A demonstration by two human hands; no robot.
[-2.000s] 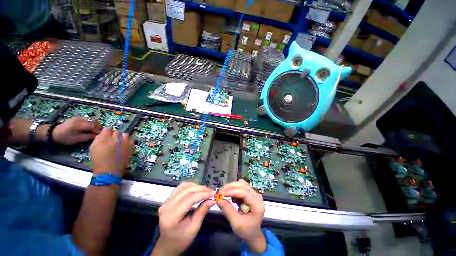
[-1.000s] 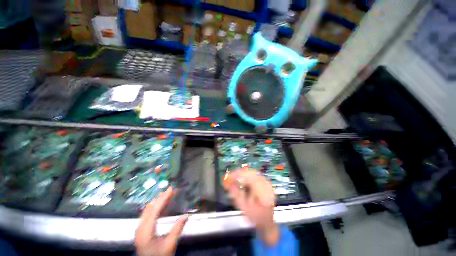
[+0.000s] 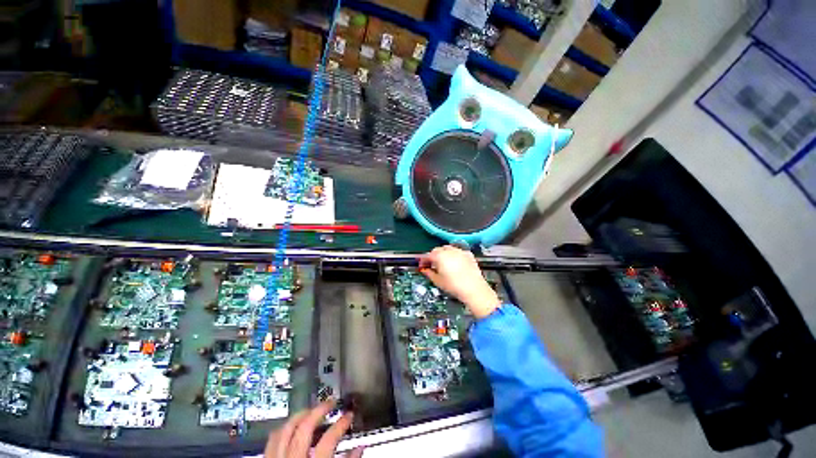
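Green circuit boards lie in a dark carrier right of centre. My right hand reaches over this carrier, fingertips together at an orange component at the back board's rear edge. The hand and blue sleeve cover the carrier's right part. My left hand is at the bottom edge, partly cut off, fingers apart beside loose black components in the gap between carriers. Whether it touches one of them is unclear.
Another carrier of boards lies left of the gap. The silver rail runs along the front. Behind are a turquoise fan, a sample board, a red stick and a plastic bag. A blue cord hangs across. The dark machine opening is right.
My hands, together at an orange component two seconds ago, have separated. My right hand has moved out to the back of the right carrier; my left is lower. The view has shifted; the neighbouring person is out of view.
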